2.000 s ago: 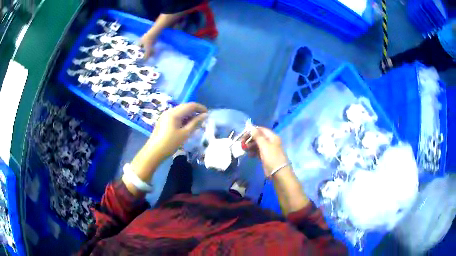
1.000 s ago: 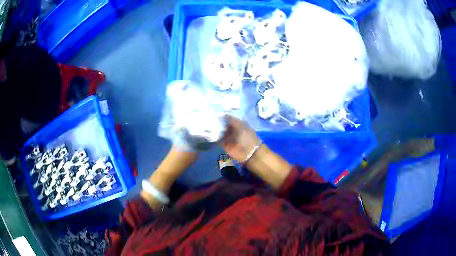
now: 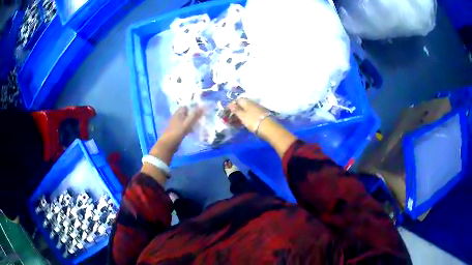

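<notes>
A bagged unit [image 3: 213,128], white under shiny film, lies at the near edge of the packing tote [image 3: 138,98]. My left hand [image 3: 182,124] is at its left side, its fingers blurred over the film; its grip is unclear. My right hand [image 3: 249,113] is at its right side, its fingers closed on the bag's edge. More bagged units [image 3: 182,80] lie behind and beside it in the blue tote. A large bright white heap of empty poly bags [image 3: 295,57] covers the tote's right part.
A supply tote [image 3: 77,222] with rows of bare units is at lower left, beside a red stool [image 3: 62,116] and a dark-clothed person. Other blue totes [image 3: 49,67] stand at upper left. A translucent bundle [image 3: 391,18] is at upper right, a brown carton [image 3: 383,155] at right.
The view has turned right towards the packing tote. The unit, loose between my hands at first, then held in its bag, is now down in the tote among the others.
</notes>
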